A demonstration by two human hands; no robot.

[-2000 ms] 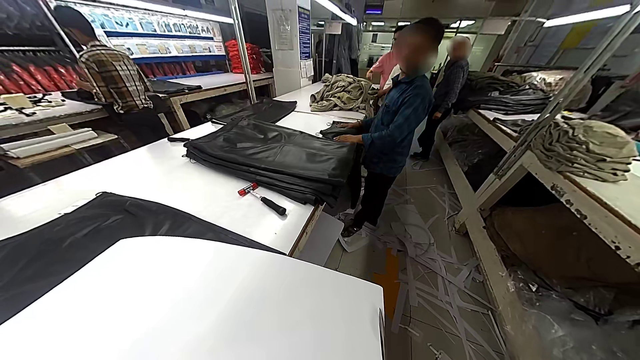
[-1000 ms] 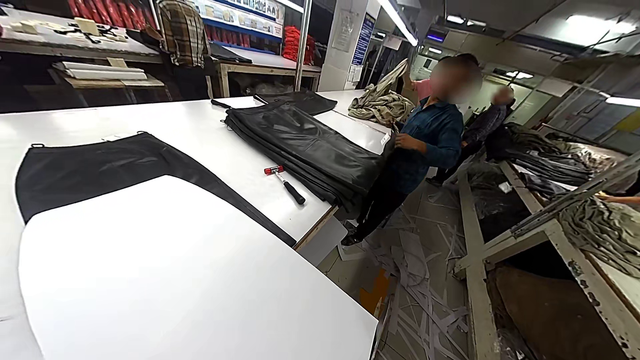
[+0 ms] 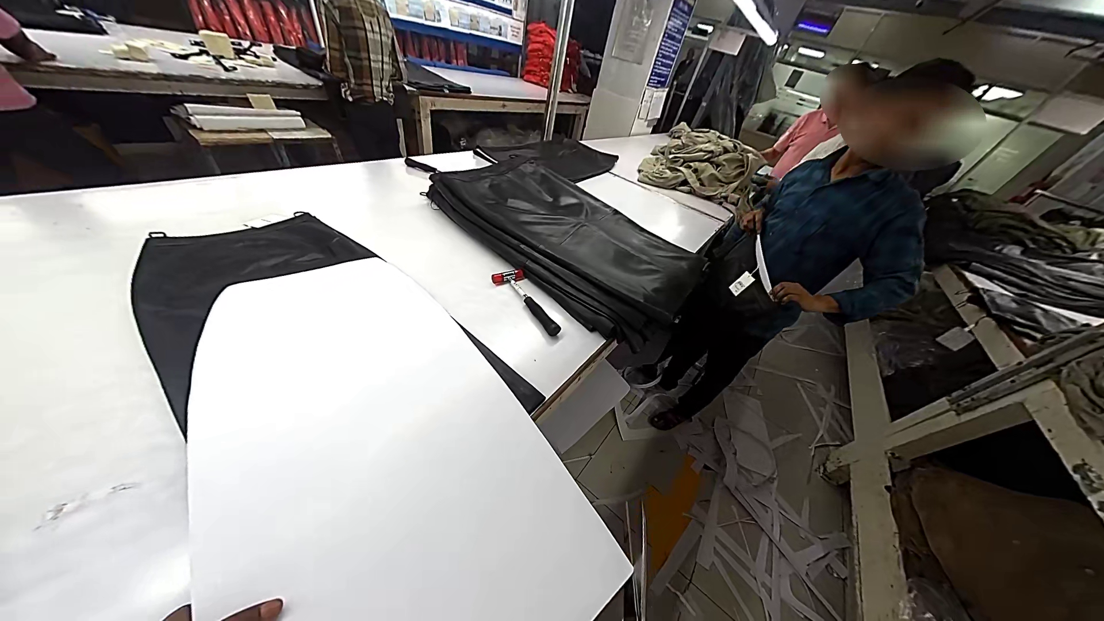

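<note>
A large white sheet (image 3: pixel 371 448), apparently paper or thin card, lies slanted over a black trouser-like garment (image 3: pixel 233 259) on the white table. At the bottom edge, a fingertip of my left hand (image 3: pixel 259 611) lies over the sheet's lower left part, with another bit of the hand beside its edge; the rest is cut off. My right hand is out of view. Right of the sheet, a small hammer with a red head and black handle (image 3: pixel 540 316) rests on the table. Beyond it is a stack of black, shiny garments (image 3: pixel 586 241).
A co-worker in a blue shirt (image 3: pixel 837 224) stands at the table's right side, holding a dark garment with a white tag (image 3: pixel 742 282). Paper strips (image 3: pixel 750 492) litter the floor. A wooden rack (image 3: pixel 871 466) stands at the right. Crumpled beige garments (image 3: pixel 703 164) lie at the far end.
Fingers of my left hand have come into view at the bottom. The co-worker's hands, earlier at the garment stack, now hold a tagged dark garment beside it. The view has shifted.
</note>
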